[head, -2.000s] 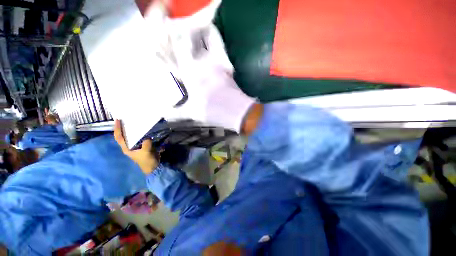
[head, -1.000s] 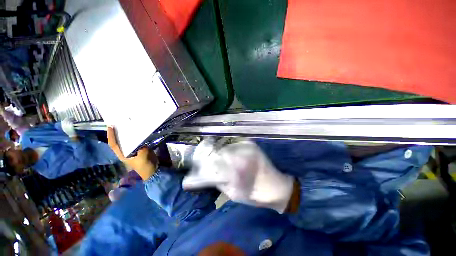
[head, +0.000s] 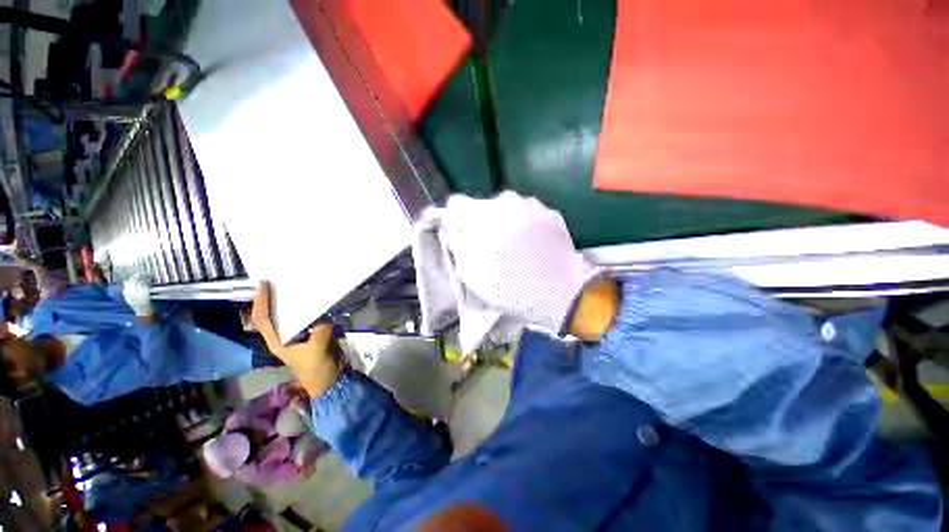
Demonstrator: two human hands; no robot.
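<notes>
The large white-silver metal housing (head: 297,156) lies at a slant at the left centre, its near corner over the rail. My bare left hand (head: 297,348) grips this near corner, with a finger along its left edge. My gloved right hand (head: 510,255) is beside the housing's right corner, in front of the rail. It is closed on a white cloth (head: 442,286) that hangs in folds below the fingers. Whether the cloth touches the housing cannot be told.
A red-orange pad (head: 770,104) lies on a green board (head: 552,135) at the right; another red pad (head: 406,47) is behind the housing. Rollers (head: 167,197) run at the left. A silver rail (head: 832,265) crosses in front. A person in blue (head: 125,343) sits at the far left.
My right hand was over the housing, dropped below the rail, and is now back up beside the housing's corner. My left hand has kept its hold on the near corner.
</notes>
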